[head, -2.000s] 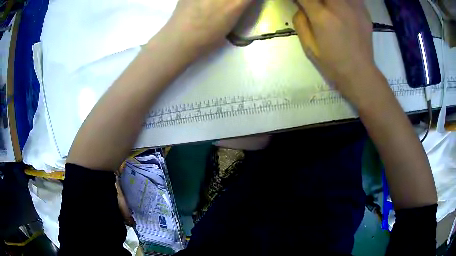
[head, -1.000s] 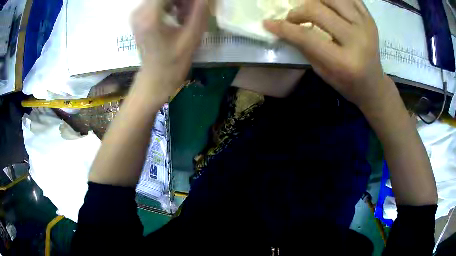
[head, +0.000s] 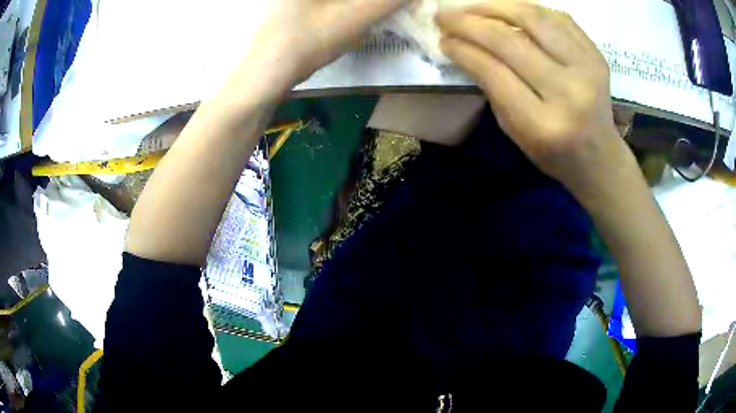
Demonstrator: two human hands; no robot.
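Observation:
A small piece of white cloth (head: 421,31) shows at the top centre, over the front edge of the white table (head: 169,64). My right hand (head: 537,77) holds the cloth between thumb and fingers from the right. My left hand (head: 335,28) is at the cloth's left side, its fingertips partly cut off by the top edge of the picture. Whether its fingers grip the cloth cannot be told. The printed ruler marks (head: 637,68) show on the table. The needle area is out of view.
A dark phone (head: 700,44) lies at the upper right with a thin cable (head: 713,133) hanging down. White cloth heaps (head: 77,242) are at both sides. A yellow bar (head: 101,167) and a basket of printed packets (head: 242,250) are at the left.
Since two seconds ago, the view has tipped down and the hands have come to the table's front edge. Over the last second my left hand has moved up and inward toward the cloth.

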